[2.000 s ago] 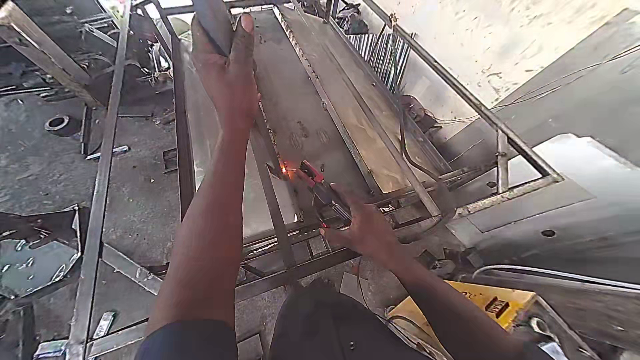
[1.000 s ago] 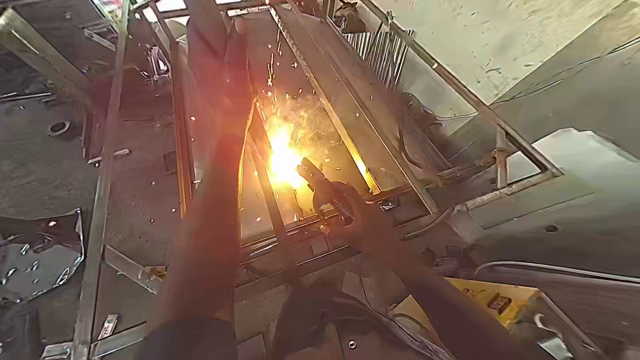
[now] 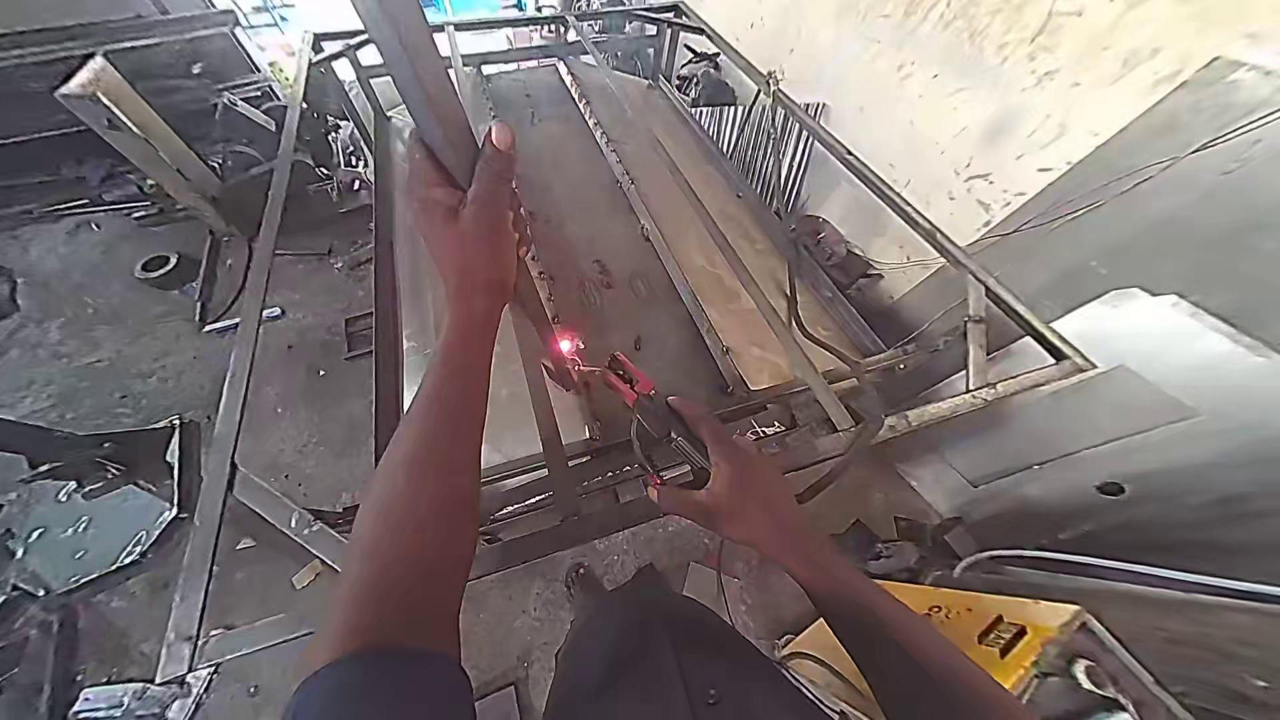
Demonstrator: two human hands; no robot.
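Observation:
My left hand (image 3: 468, 210) grips a long flat metal bar (image 3: 425, 90) that slants upward out of view and down along a weld seam. My right hand (image 3: 735, 480) is closed on the handle of a welding electrode holder (image 3: 675, 425). From its jaws a short electrode (image 3: 590, 370) reaches toward a small pinkish-red glow (image 3: 566, 346) at the seam. Below both hands lies a panel of sheet metal (image 3: 610, 230) crossed by lengthwise metal strips, within a frame of square steel tube (image 3: 870, 180).
A yellow metal case (image 3: 985, 625) stands at lower right near my forearm. A cable runs over the frame's right side. At left are a steel beam (image 3: 145, 140), a metal ring (image 3: 158, 268) and a broken reflective sheet (image 3: 90, 520) on the floor. Sheet metal (image 3: 1130, 400) lies at right.
One second ago a bright arc with smoke and sparks burned at the seam; now only a small glow shows there. Both hands keep their holds.

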